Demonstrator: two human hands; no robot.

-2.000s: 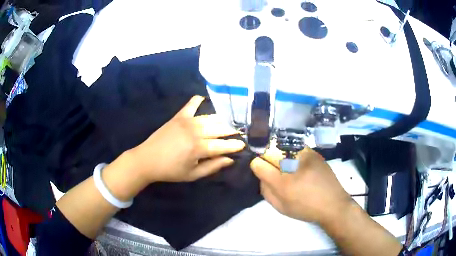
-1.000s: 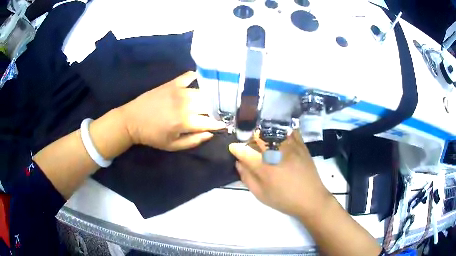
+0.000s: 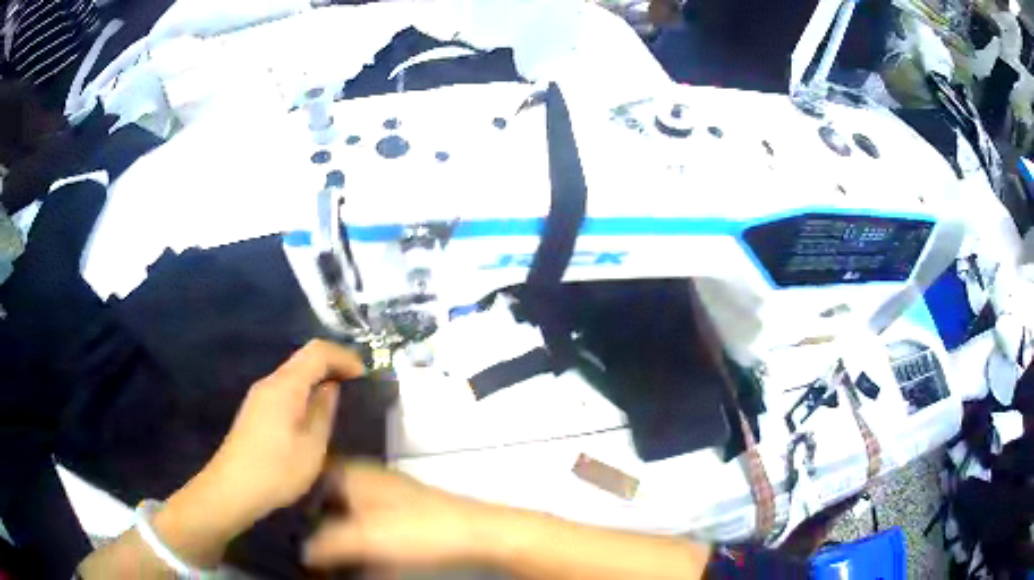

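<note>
The black garment panel [image 3: 215,306] spreads left of the needle and runs under both hands. My left hand [image 3: 267,436] is on the panel, fingers bent, its fingertips at the cloth just left of the presser foot [image 3: 380,354]. My right hand [image 3: 380,521] is blurred, low over the panel and near my left wrist; its fingertips and grip are unclear. The white machine head [image 3: 454,193] has a blue stripe and lettering. A long black strip [image 3: 561,187] hangs over it. A short black strip [image 3: 510,374] lies on the bed right of the foot.
A pile of black pieces [image 3: 658,374] lies under the machine arm. A small brown card [image 3: 607,476] lies near the table's front edge. Small tools [image 3: 811,402] and patterned bands [image 3: 757,476] are at the right end. A blue bin [image 3: 867,555] stands below right.
The view has swung right, showing more of the machine. My right hand has moved from the right side of the needle to the panel at the lower left. My left hand stays beside the foot.
</note>
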